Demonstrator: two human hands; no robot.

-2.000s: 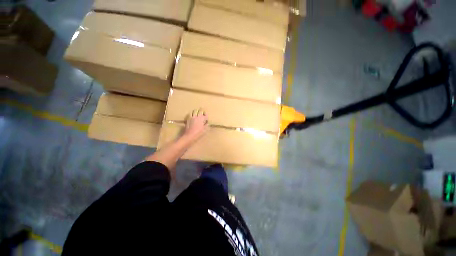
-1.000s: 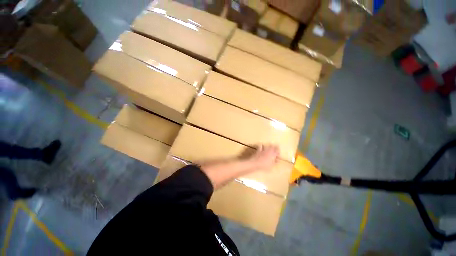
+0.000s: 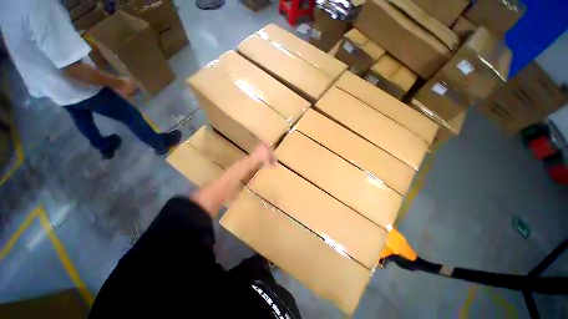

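Observation:
Sealed brown cartons [image 3: 330, 168] with shiny tape along their top seams stand in a block before me. A taller-standing carton [image 3: 243, 93] is at the block's left, with a lower carton [image 3: 199, 152] beside it. My left hand [image 3: 265, 154], slightly blurred, is over the inner corner where the left carton meets the right row. It holds nothing, and its thumb seems apart from the fingers; whether it touches the cardboard I cannot tell. My right hand is out of the picture.
A person [image 3: 56, 56] in a white top and dark trousers stands at the left, near brown cartons [image 3: 134, 50]. More cartons [image 3: 405, 37] are piled behind the block. A pallet truck's orange part [image 3: 398, 245] and black handle [image 3: 473, 274] stick out at the right.
My left hand has moved left across the carton tops, from the right side to the inner corner. The view has turned, and the person at the left now shows from the upper body down.

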